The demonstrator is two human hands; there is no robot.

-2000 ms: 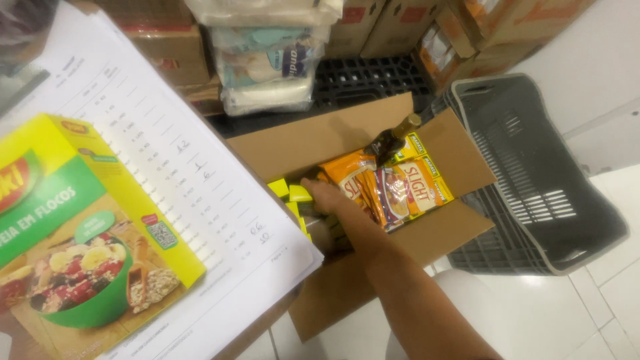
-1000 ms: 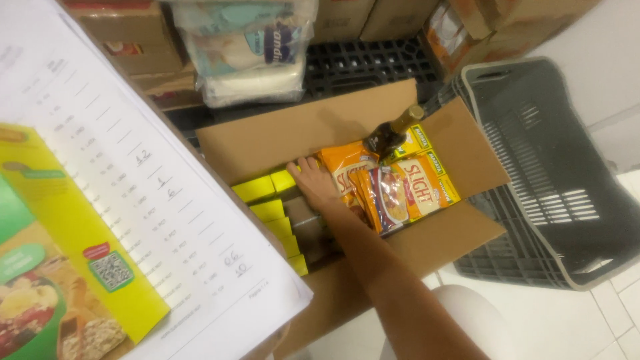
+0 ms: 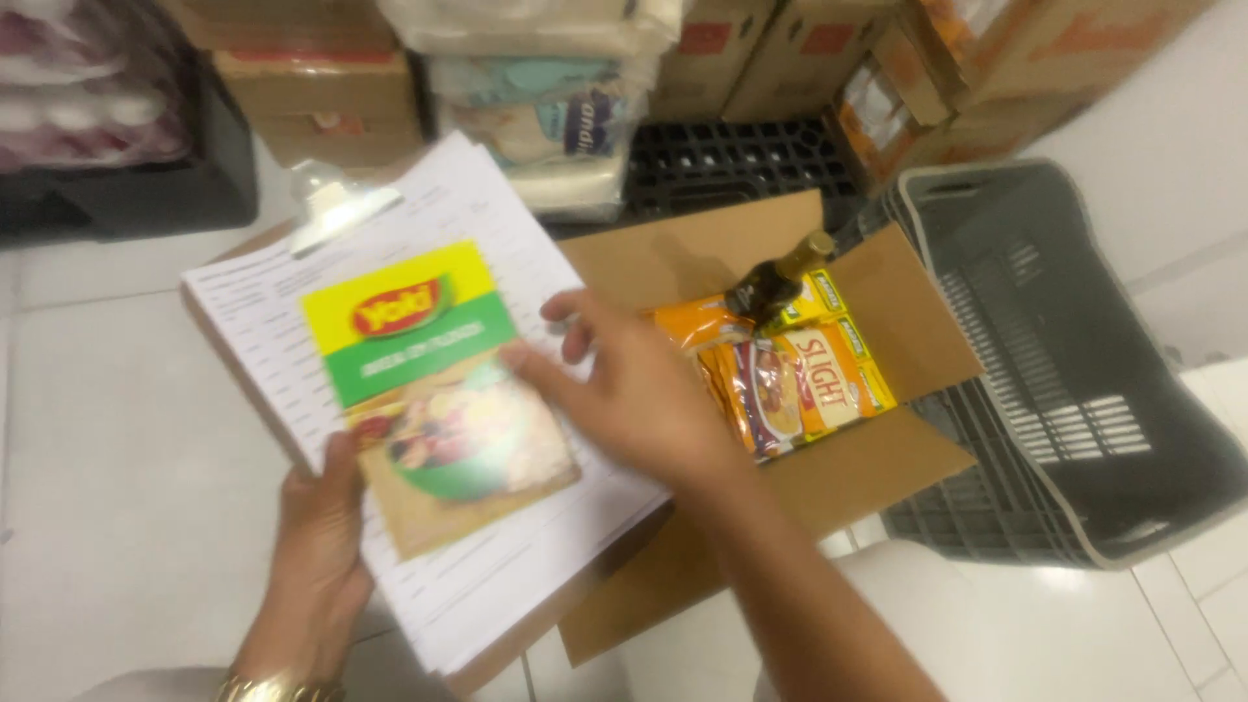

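Observation:
My left hand (image 3: 317,536) grips the left edge of a clipboard (image 3: 336,210) with printed sheets (image 3: 595,487), its thumb near a Yoki oat flakes box (image 3: 444,390) lying on the paper. Over the box's right edge, my right hand (image 3: 634,390) is blurred, fingers apart; whether it touches the box I cannot tell. Behind it stands an open cardboard box (image 3: 682,234) holding orange Slight packets (image 3: 809,385), yellow packs (image 3: 819,297) and a dark bottle (image 3: 770,288) with a gold cap. The clipboard hides the box's left part.
A dark plastic basket (image 3: 1033,390) stands right of the cardboard box. Behind are a black pallet (image 3: 741,166), wrapped white packages (image 3: 546,117) and closed cartons (image 3: 322,107). At the upper left, a dark crate (image 3: 127,205) carries wrapped goods. White floor tiles (image 3: 117,390) lie below.
My right hand has left the yellow packs inside the cardboard box and moved left over the clipboard. The clipboard and oat box now show more fully, and my left hand has come into view.

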